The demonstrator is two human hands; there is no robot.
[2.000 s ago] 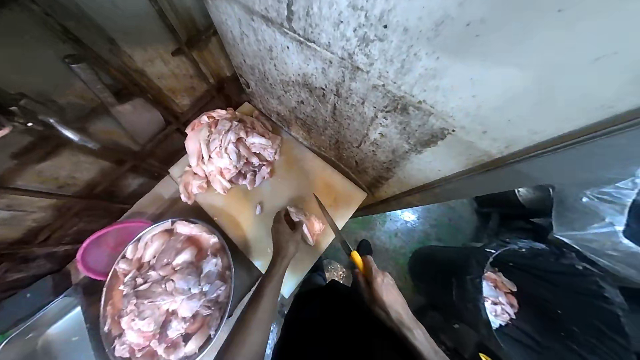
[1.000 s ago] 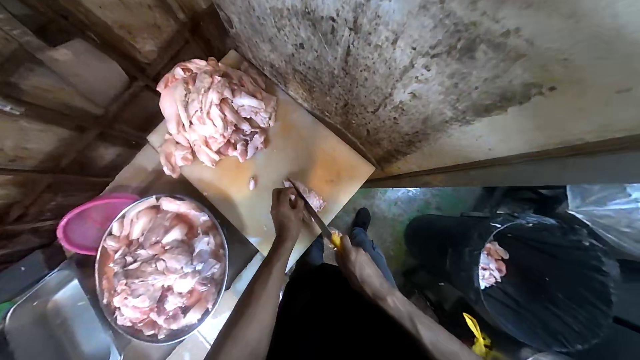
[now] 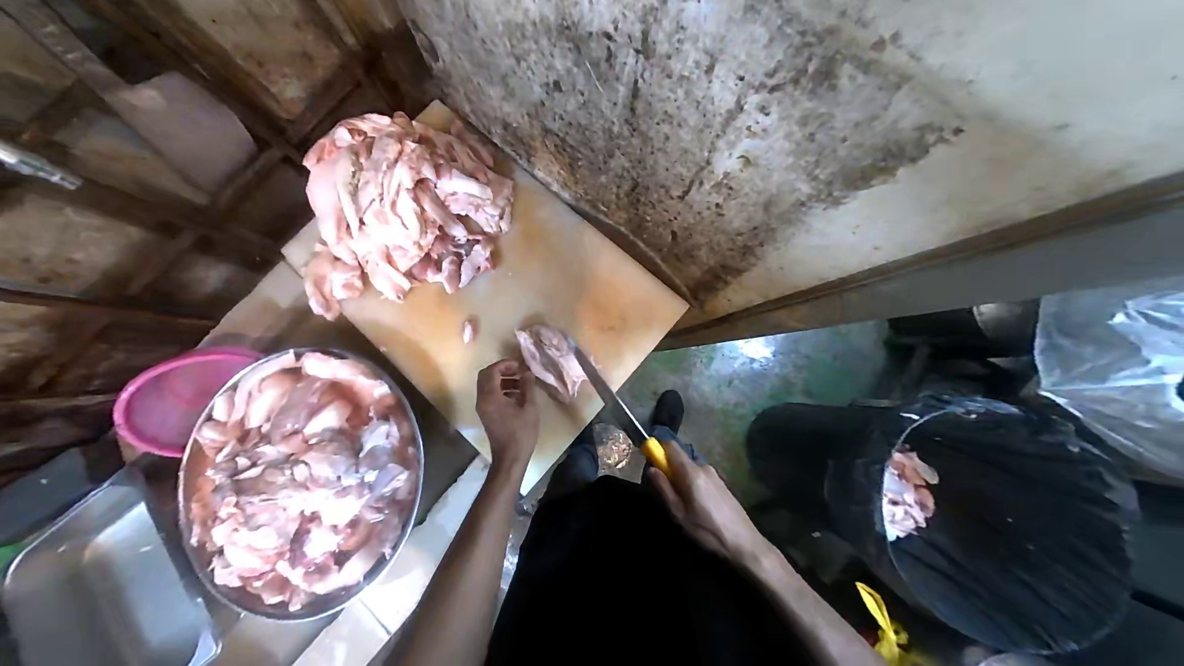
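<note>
My right hand grips the yellow handle of a knife, whose blade tip reaches the right side of a piece of raw meat lying on the cutting board. Just left of that piece, my left hand rests over the board with its fingers curled; whether they pinch anything is hidden. A small scrap of meat lies farther left. At the board's far left corner is a large heap of raw meat pieces.
A round metal bowl full of raw meat stands left of my left arm, beside a pink plastic basin and a metal tray. A stained wall borders the board. At right, a black-lined bin holds meat scraps.
My left hand has come away from the meat piece, toward the left. The knife, which crossed the piece beside my left fingers a second ago, now lies at its right side.
</note>
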